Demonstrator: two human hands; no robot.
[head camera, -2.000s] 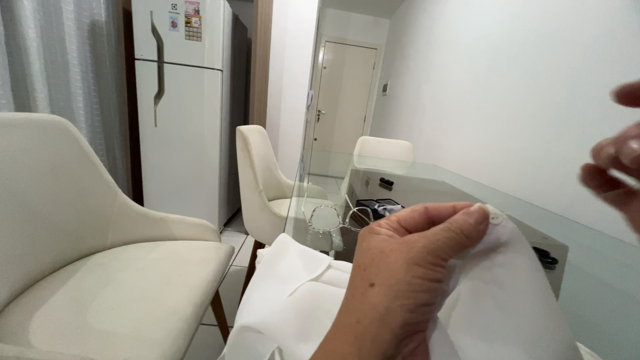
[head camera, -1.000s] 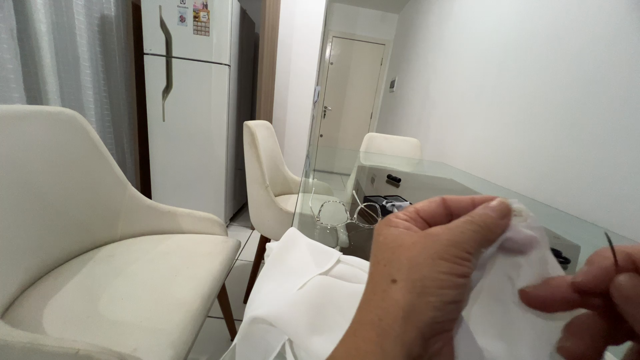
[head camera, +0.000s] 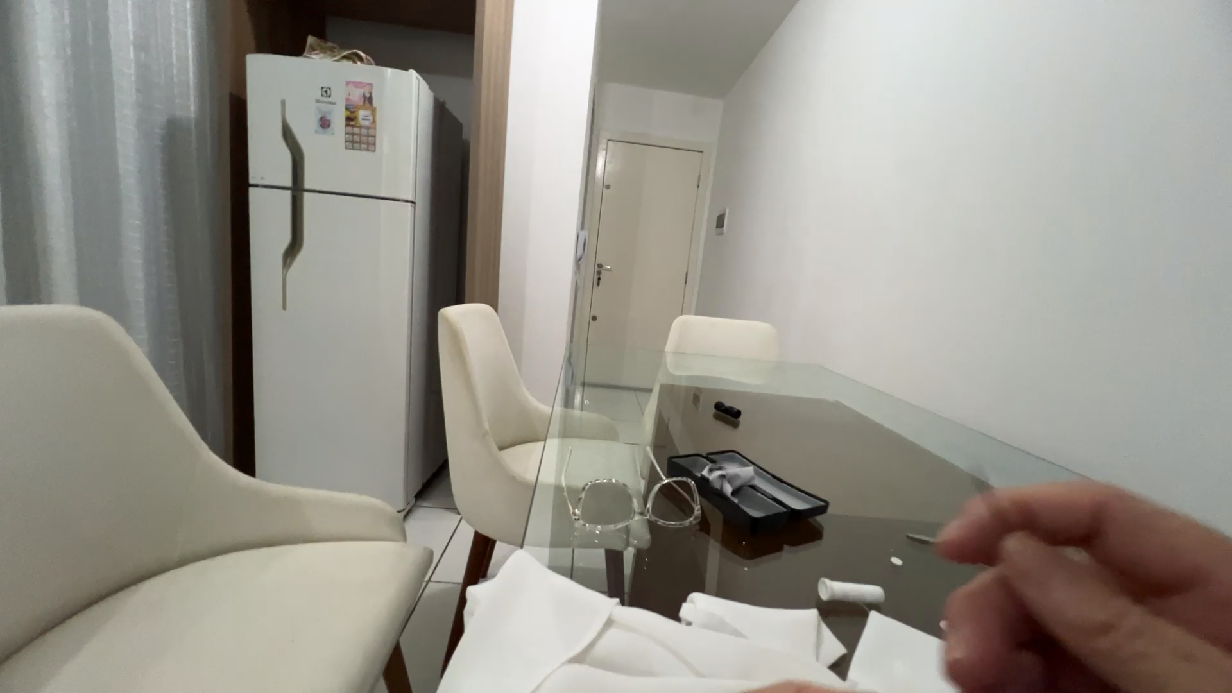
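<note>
My right hand (head camera: 1088, 587) is blurred at the right, thumb and forefinger brought together; whether it holds anything cannot be told. Only a sliver of my left hand (head camera: 799, 687) shows at the bottom edge, beside white fabric (head camera: 549, 626) bunched at the glass table's near edge. Left of my right hand a white thread spool (head camera: 850, 591) lies on its side, with a small white button-like piece (head camera: 896, 561) behind it. A thin metallic thing (head camera: 921, 539) appears close to my right fingertips; whether it touches them is unclear.
On the glass table (head camera: 770, 385) are clear-framed eyeglasses (head camera: 635, 505), an open black case (head camera: 760, 496) with grey cloth, and a small black object (head camera: 728, 411). Cream chairs (head camera: 318, 549) stand at the left and far side. A white wall (head camera: 962, 241) runs along the right.
My left hand has dropped almost out of view, and the fabric it held up is lower. The dark, thin needle-like thing seen at my right fingers is no longer clearly visible. The view has tilted up.
</note>
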